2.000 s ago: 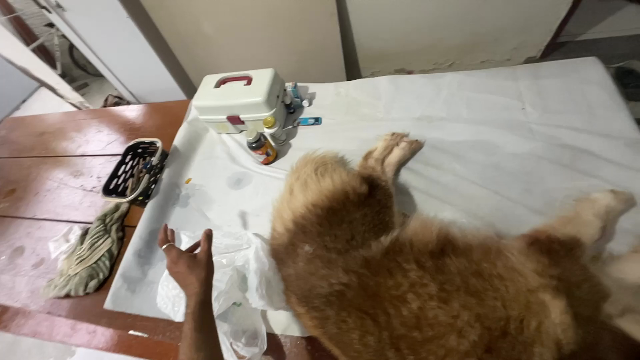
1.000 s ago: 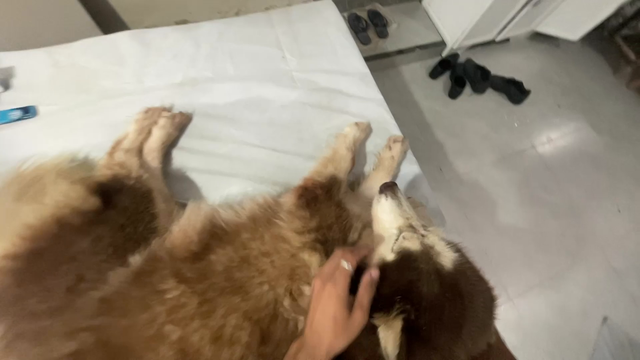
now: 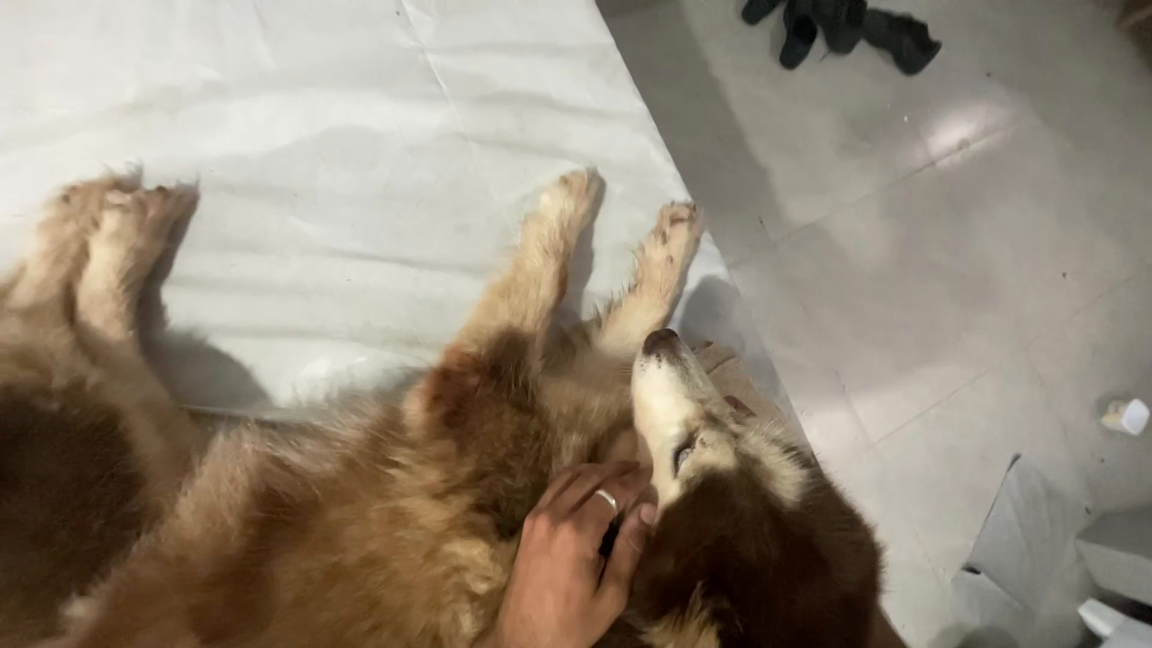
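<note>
A long-haired dog point(image 3: 360, 531), brown with cream legs, lies on its side on a white-covered table point(image 3: 333, 135). Its head point(image 3: 747, 531) is at the right, with the cream muzzle pointing up and the one visible eye partly open. My left hand point(image 3: 585, 540), wearing a ring, rests at the dog's throat and jaw. The fingers are bent and their tips are partly hidden; whether they grip fur is unclear. A reddish patch point(image 3: 454, 382) shows on the fur of an upper foreleg. The front paws point(image 3: 670, 225) lie near the table's right edge. My right hand is out of view.
The table's edge point(image 3: 661, 144) slants down along the right, close to the dog's head. Beyond it is a grey tiled floor point(image 3: 927, 270) with several dark shoes point(image 3: 837, 22) at the top. A small pale object point(image 3: 1125, 416) and grey-white items point(image 3: 1017, 540) are at the lower right.
My left hand was over a plastic bag beside the dog's rear, then came to its neck; it is now at the throat and jaw. The view has swung right, toward the dog's head.
</note>
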